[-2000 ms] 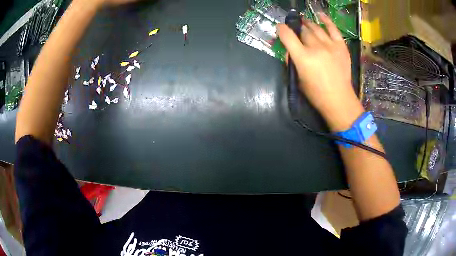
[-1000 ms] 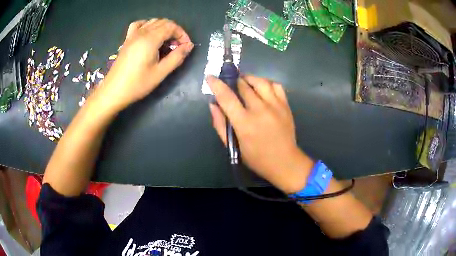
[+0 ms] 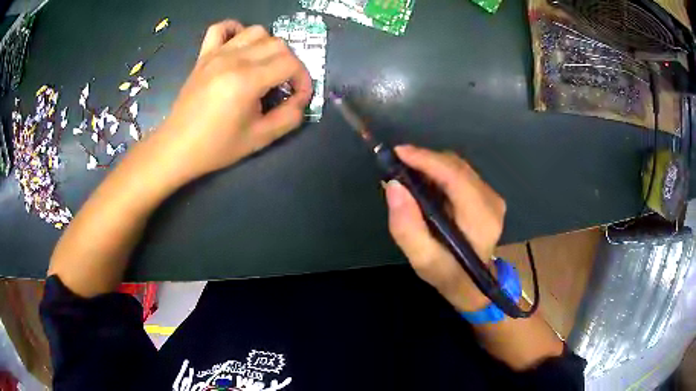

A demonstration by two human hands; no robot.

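Note:
A green and white circuit board [image 3: 311, 47] lies flat on the dark green mat. My left hand [image 3: 243, 95] is over its left edge with fingers curled together; something small and dark shows between them, but I cannot tell what. My right hand [image 3: 446, 218] holds the black soldering iron [image 3: 439, 218] like a pen. Its metal tip points up and left and is just right of the board, apart from it. Small white and yellow leaded components [image 3: 111, 126] lie loose left of my left hand.
A dense pile of small components [image 3: 40, 156] is at far left. More circuit boards [image 3: 381, 11] lie at the top edge. A stained brown board [image 3: 591, 72], a black round grille [image 3: 618, 23] and a yellow-green spool [image 3: 665, 183] are at right. The iron's cord loops by my right wrist.
My left hand has moved right onto the board's edge. My right hand has moved right and down, tilting the iron, and its tip is now off the board. The view has shifted.

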